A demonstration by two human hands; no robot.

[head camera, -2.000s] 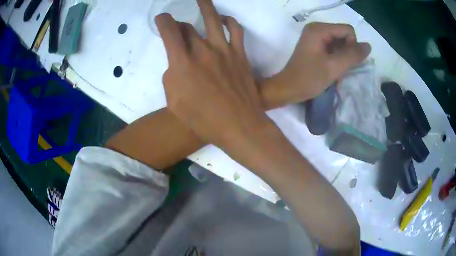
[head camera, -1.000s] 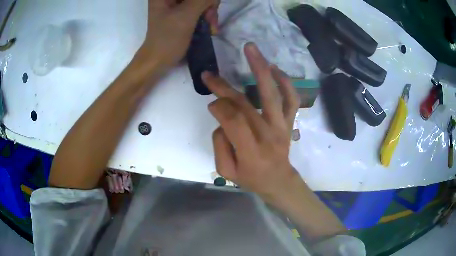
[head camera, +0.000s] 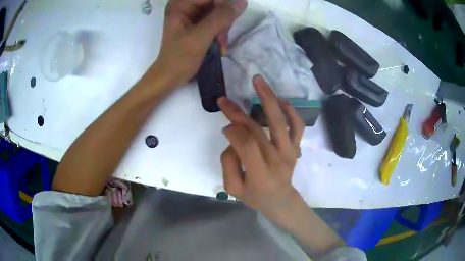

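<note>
A black plastic housing [head camera: 211, 84] lies upright in the picture on the white bench, left of a crumpled white cloth [head camera: 270, 56]. My left hand [head camera: 191, 43] is curled over its upper end; whether it grips anything is hidden. My right hand [head camera: 262, 148] has its fingers spread, and one fingertip is at or over the housing's lower end. A sanding block [head camera: 307, 113] with a teal edge lies at the cloth's lower edge, partly behind the right fingers. Several dark housings [head camera: 340, 125] lie grouped right of the cloth.
A yellow utility knife [head camera: 394, 153], a small red tool [head camera: 433, 121] and a thin-handled tool [head camera: 454, 160] lie at the right. A translucent cup [head camera: 62, 55] stands at the left. A round dark spot [head camera: 151, 141] is on the bench. Blue stools [head camera: 375, 224] show below.
My arms have uncrossed; my right hand has come from the cup to beside the housing. The view has turned and shifted. Since one second ago, the hands have barely moved relative to the housing.
</note>
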